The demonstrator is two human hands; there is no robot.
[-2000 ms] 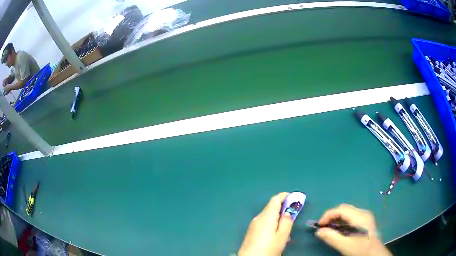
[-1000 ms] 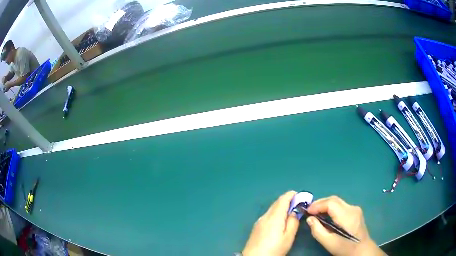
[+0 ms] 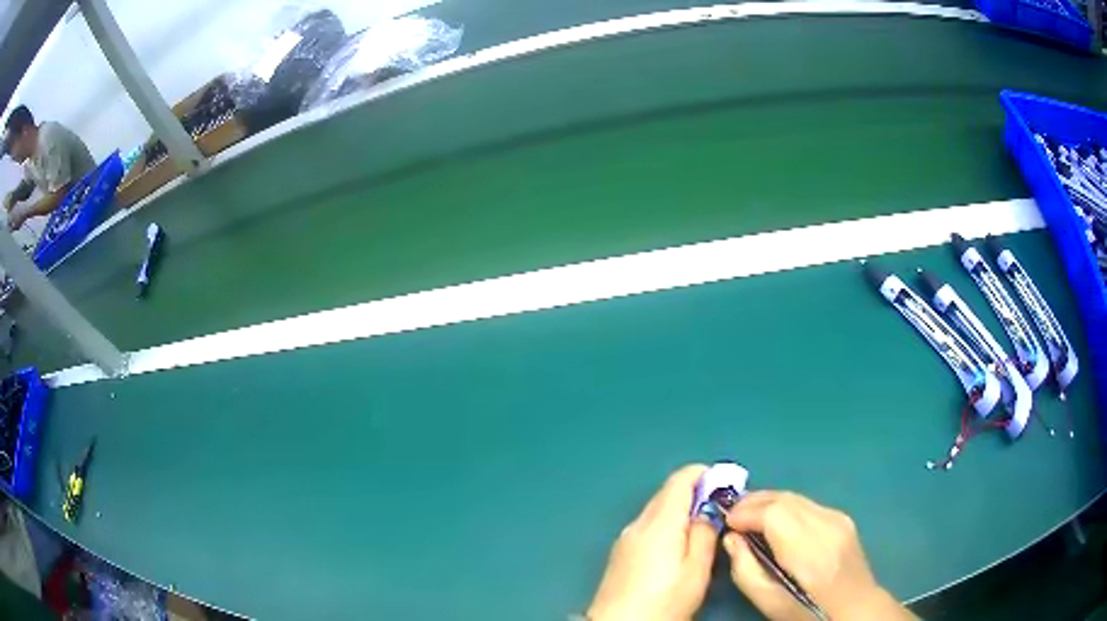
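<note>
My left hand is closed around a pale purple handle housing, low in the view right of centre. Only the bent end shows, with dark inner parts in its opening; the rest is hidden by the hand. My right hand grips dark thin tweezers like a pen. Their tip is at the housing's opening, partly covered by the fingers; what it touches cannot be told.
Several open housings lie at right with red wires. A blue bin of housings stands beyond. Yellow and black cutters lie at left. One unit is on the belt. A person sits far left.
The tweezers have come from beside the housing into its opening, and my right hand has moved left against my left hand. The unit on the belt has moved left.
</note>
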